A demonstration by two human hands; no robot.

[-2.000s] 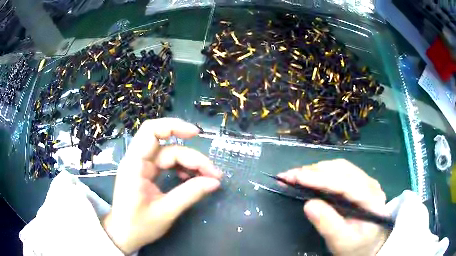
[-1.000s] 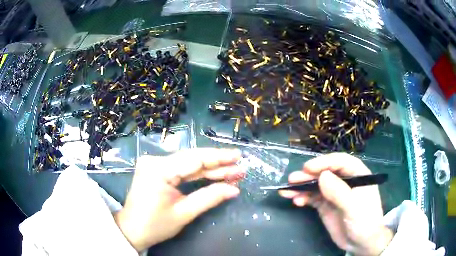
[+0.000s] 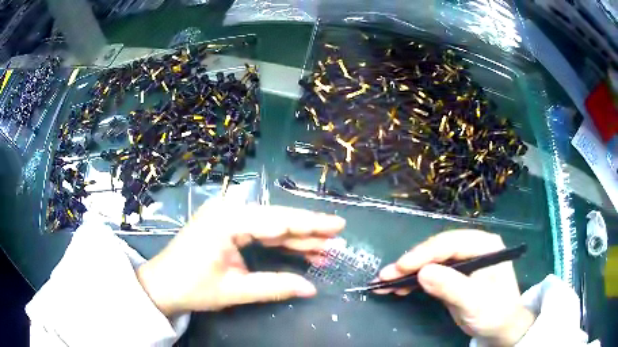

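Note:
A pale dotted sheet of clear pieces (image 3: pixel 351 263) lies on the mat between my hands. My left hand (image 3: pixel 223 254) is bare, its thumb and index finger wide apart at the sheet's left side; its middle fingers reach the sheet's edge, and I see nothing pinched. My right hand (image 3: pixel 454 274) holds dark tweezers (image 3: pixel 484 259) like a pen. Their bright tip is at the sheet's lower right edge; whether it grips a piece is too small to tell. Tiny whitish specks (image 3: pixel 334 317) lie on the mat below.
The left clear tray (image 3: pixel 159 232) and the fuller right clear tray (image 3: pixel 474 220) hold heaped black parts with gold tails. One dark part (image 3: pixel 287 182) lies at the right tray's front left corner. Clear packaging is behind; a red item (image 3: pixel 602 112) and a clear ring-like item (image 3: pixel 595 234) are at right.
The sheet now lies lower in the view and is turned. My left thumb and index finger are wider apart. The tweezers' tip has moved down, and they slant more.

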